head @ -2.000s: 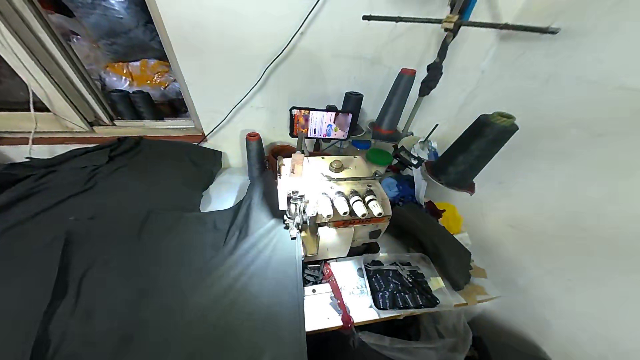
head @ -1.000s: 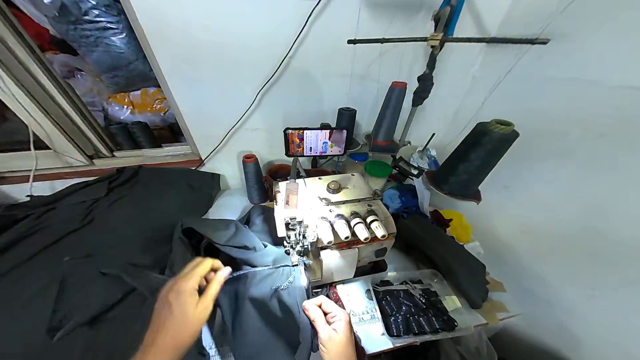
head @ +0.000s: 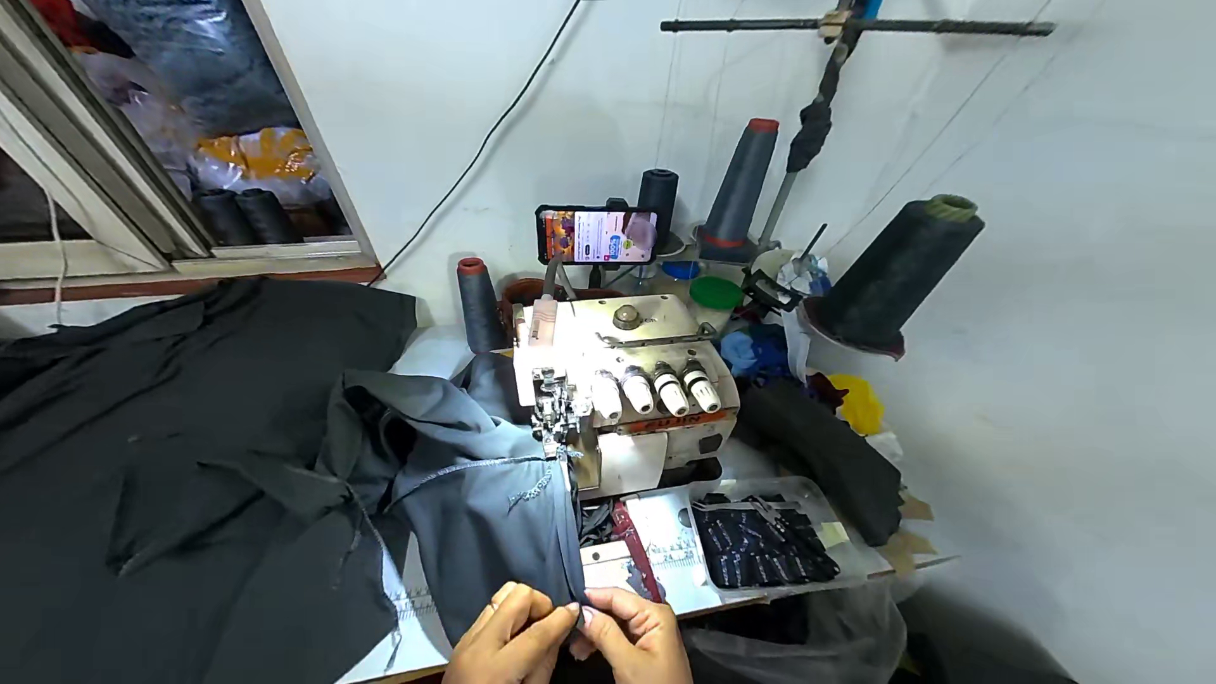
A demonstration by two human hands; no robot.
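Dark grey fabric (head: 489, 518) with a pale overlocked seam runs from under the presser foot of an overlock sewing machine (head: 655, 332) down to the table's front edge. There my left hand (head: 518, 632) pinches the fabric's right edge between thumb and fingers. Close beside it, my right hand (head: 632, 635) grips the same edge, the two thumbs nearly touching. More dark fabric (head: 190, 418) spreads over the table to the left, partly bunched. The machine's lamp lights the needle area, where the fabric's upper edge lies at the foot.
Right of the machine stands a clear plastic tray (head: 855, 560) of dark pieces. A phone (head: 597, 236) showing a lit screen stands behind the machine, near thread cones (head: 741, 190). A large cone (head: 898, 271) leans at right. A rolled dark cloth (head: 826, 456) lies beside the tray.
Both hands, out of view two seconds ago, have come in. My left hand has moved from the seam left of the foot to the front edge, beside my right hand, which is now lower.
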